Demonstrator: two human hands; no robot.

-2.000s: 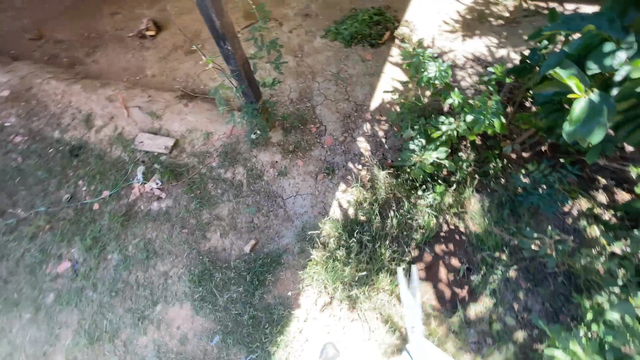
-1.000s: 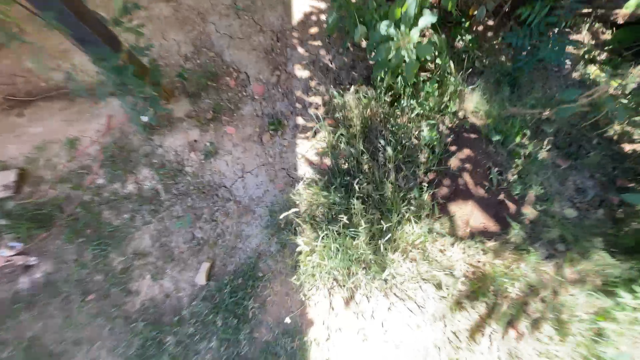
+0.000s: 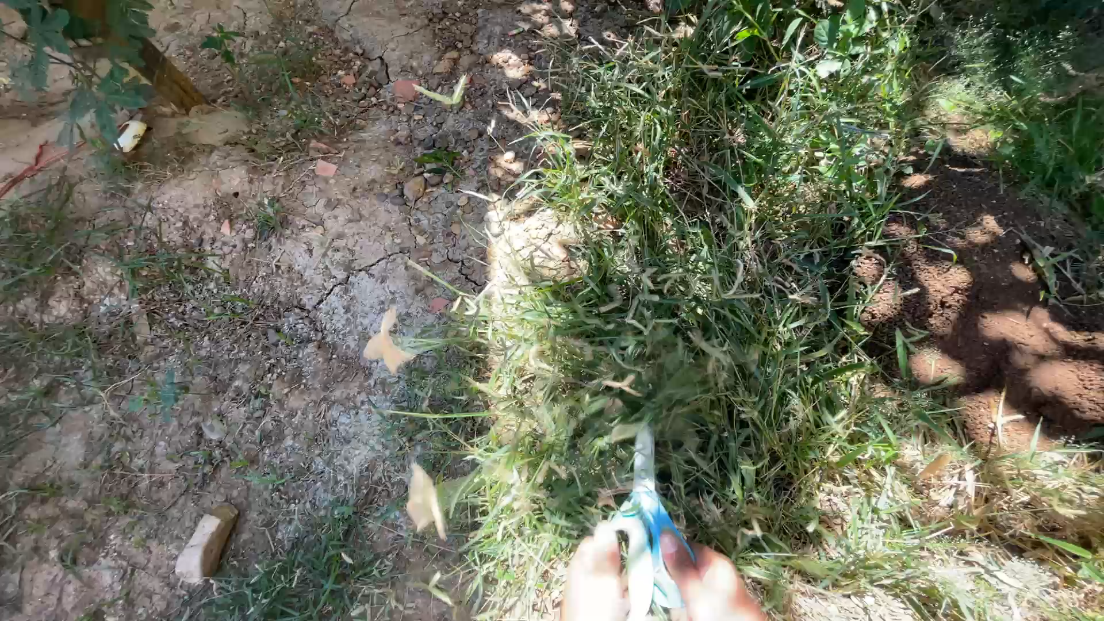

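A pair of scissors (image 3: 645,509) with blue and white handles points up the view from the bottom centre. My right hand (image 3: 664,578), cut off by the lower edge, is closed on the handles, with skin showing on both sides of them. Part of a pale blade shows; its tip is hidden in a clump of tall green grass (image 3: 690,259) and blurred by motion. Pale leaf-like bits (image 3: 423,500) hang blurred at the left of the grass. No separate left hand can be made out.
Cracked bare soil (image 3: 345,250) lies at left, with a broken block (image 3: 207,543) and small reddish fragments. A wooden post (image 3: 168,73) stands at upper left. A reddish-brown earth mound (image 3: 1000,319) is on the right.
The view has moved in closer over the grass clump. The scissors, seen with parted blades two seconds ago and out of view one second ago, are now at the grass, with my hand visible.
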